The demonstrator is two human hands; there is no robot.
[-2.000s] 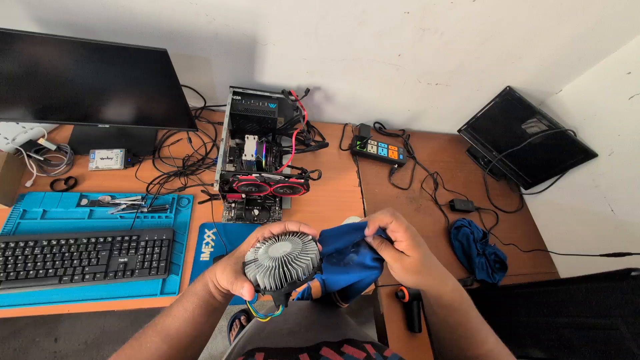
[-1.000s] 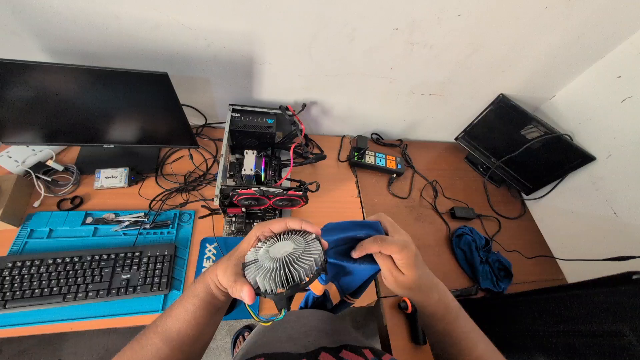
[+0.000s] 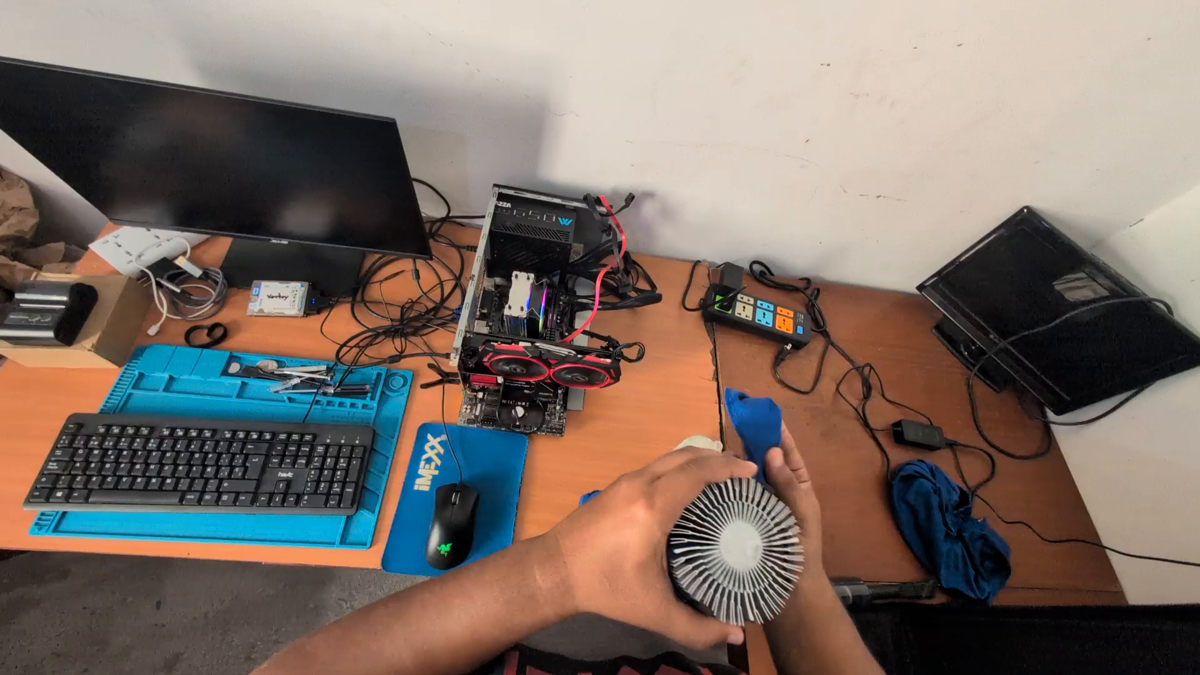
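A round CPU cooler with radial aluminium fins (image 3: 738, 551) faces up toward the camera, gripped around its left side by my left hand (image 3: 637, 539). Behind it, on the right, my right hand (image 3: 795, 487) holds a blue cloth (image 3: 756, 427), part of which sticks up beyond the fingers. The far side of the cooler and most of the right palm are hidden. Past both hands stands an open computer build with a red-ringed graphics card (image 3: 548, 367), a motherboard (image 3: 511, 408) and a power supply (image 3: 532, 234).
On the left are a keyboard (image 3: 202, 466) on a blue repair mat (image 3: 392, 422), a mouse (image 3: 452, 525), a monitor (image 3: 216, 159) and tangled cables (image 3: 403, 309). To the right are a power strip (image 3: 759, 319), a second monitor (image 3: 1059, 309) and another blue cloth (image 3: 947, 530).
The cooler and my left hand have moved right, and the cooler is tilted with its fins facing the camera. My right hand and the cloth are now behind it. The view has shifted.
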